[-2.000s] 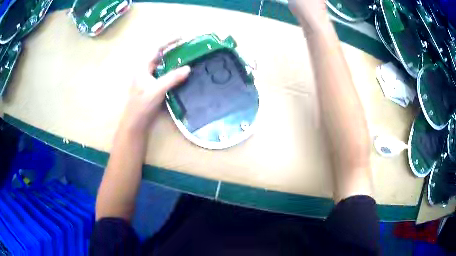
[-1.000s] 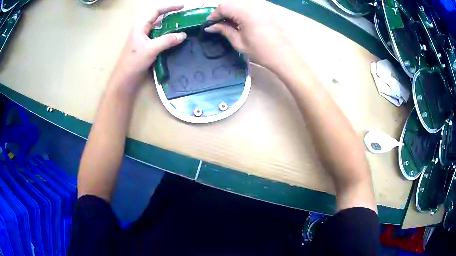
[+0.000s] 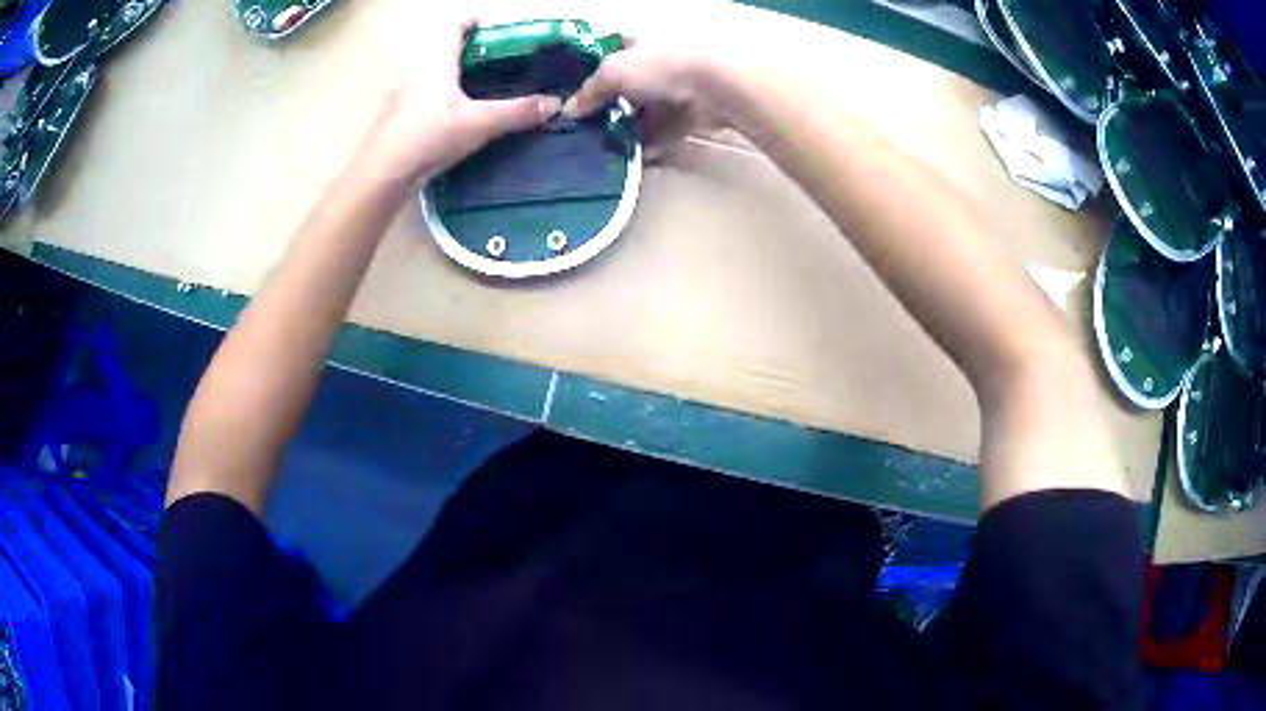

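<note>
A green housing with a pale shiny rim lies on the cardboard, its raised green end away from me and two bright round dots at the near end. A dark inner panel fills its middle. My left hand grips the housing's left side, thumb on the panel. My right hand grips the right side, its thumb meeting the left thumb near the raised end. Whether a small part lies under the thumbs is hidden.
Overlapping housings line the right side, more stand at the far left. A crumpled white cloth lies right. The glue bottle is mostly behind my right forearm. Blue crates are below left.
My right hand came down from the far edge, first holding something small and dark at the raised end. Now both thumbs press there. The housing sits farther up and left in view.
</note>
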